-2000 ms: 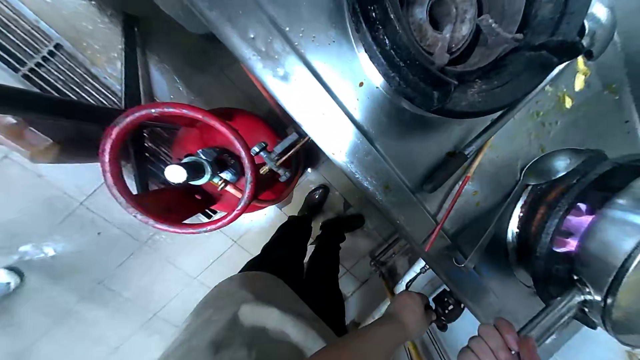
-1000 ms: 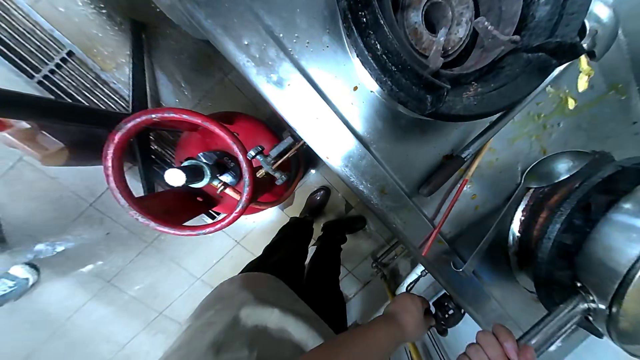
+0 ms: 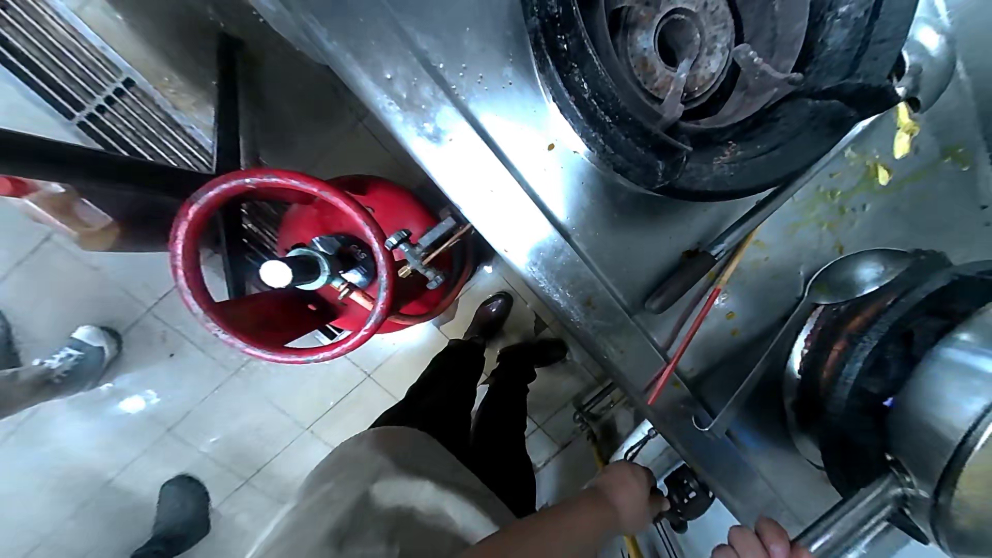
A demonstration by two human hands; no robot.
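Note:
My left hand (image 3: 626, 496) is closed on a small dark handle beside a black valve or control knob (image 3: 686, 496), under the front edge of the steel stove. At the bottom right, the fingers of my right hand (image 3: 761, 541) wrap the end of the metal handle (image 3: 852, 515) of a steel pot (image 3: 942, 418). That pot stands over a black burner ring (image 3: 852, 387), where a tiny violet spot shows. A steel ladle (image 3: 860, 277) lies against this ring, its hooked handle end by the stove edge. Part of my right hand is cut off by the frame.
A large burner (image 3: 674, 85) fills the upper right. A dark-handled utensil (image 3: 682, 283) and a red stick (image 3: 686, 341) lie on the steel stovetop (image 3: 573, 256). A red gas cylinder (image 3: 403, 225) stands on the tiled floor. Another person's shoe (image 3: 81, 360) is at left; a floor grate (image 3: 101, 85) lies beyond.
Violet flame showed under the pot two seconds ago; now only a tiny violet spot is visible. More of another person's feet has come into view at left. Both my hands have stayed about where they were.

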